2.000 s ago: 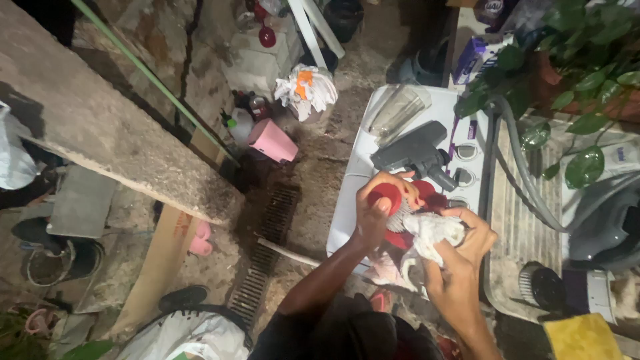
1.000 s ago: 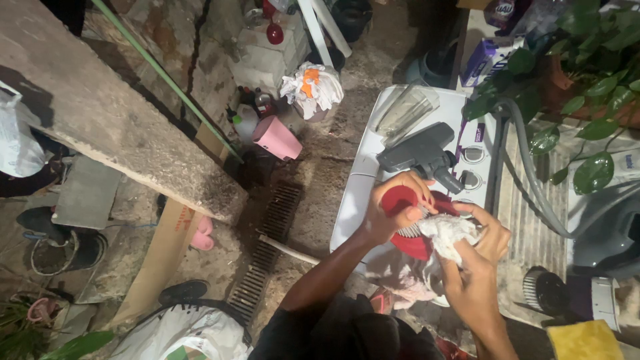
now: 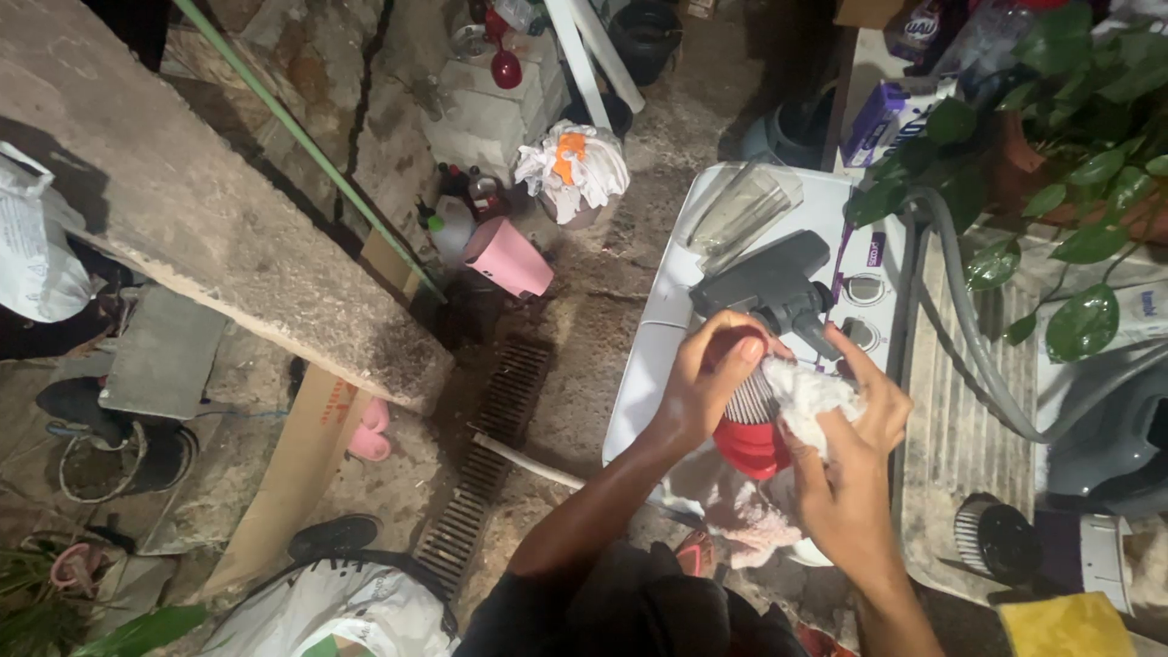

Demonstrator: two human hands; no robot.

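My left hand (image 3: 716, 374) grips a red part with a pleated filter (image 3: 753, 397), held over the front of a white washing machine (image 3: 662, 338). A white cloth (image 3: 812, 397) is bunched in my right hand (image 3: 849, 456) and touches the pleats. Below the filter is a red plastic cup-like part (image 3: 753, 449); what supports it is hidden. Just beyond my hands, a grey vacuum floor head (image 3: 766, 278) lies on the machine beside a clear plastic container (image 3: 744, 214). A pale pink cloth (image 3: 748, 520) hangs below my hands.
A ribbed washboard surface (image 3: 972, 365) at right bears a grey hose (image 3: 967, 301) and a black round filter (image 3: 999, 538). A yellow cloth (image 3: 1068, 625) lies near it. Leftward are a pink bin (image 3: 508, 258), a floor drain grate (image 3: 484, 470) and a concrete beam (image 3: 228, 219).
My left hand has turned the red filter part, so its pleats show more plainly than a second ago. The white cloth stays in my right hand beside it.
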